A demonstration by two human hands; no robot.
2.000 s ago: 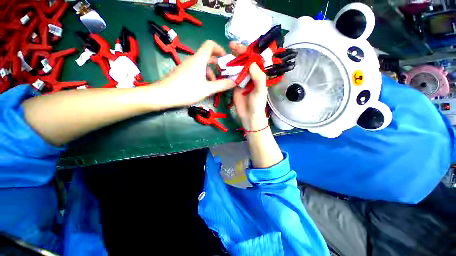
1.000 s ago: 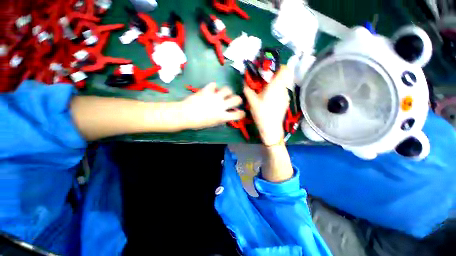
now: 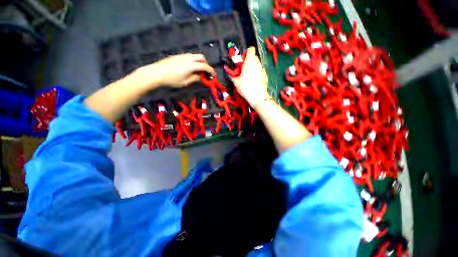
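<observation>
My left hand point(image 3: 183, 70) is over the dark partitioned tray point(image 3: 173, 37), its fingers closed on the end of a red spring clamp point(image 3: 213, 86). My right hand point(image 3: 251, 80) is at the tray's right edge, holding red clamp pieces with black ends and a white label point(image 3: 235, 57); how many is blurred. A row of red spring clamps point(image 3: 186, 120) stands along the tray's near side, many with small white labels. The tray's far pockets show no clamps.
A large heap of red clamps point(image 3: 341, 95) lies on the green bench point(image 3: 265, 25) at the right. A blue bin point(image 3: 20, 113) with red pieces stands on the floor at the left. A blue round object point(image 3: 208, 4) is at the top.
The view has turned from the bench and fan to the tray. Both hands are now over the tray; my right hand still holds clamps, and my left hand, empty before, is on a clamp.
</observation>
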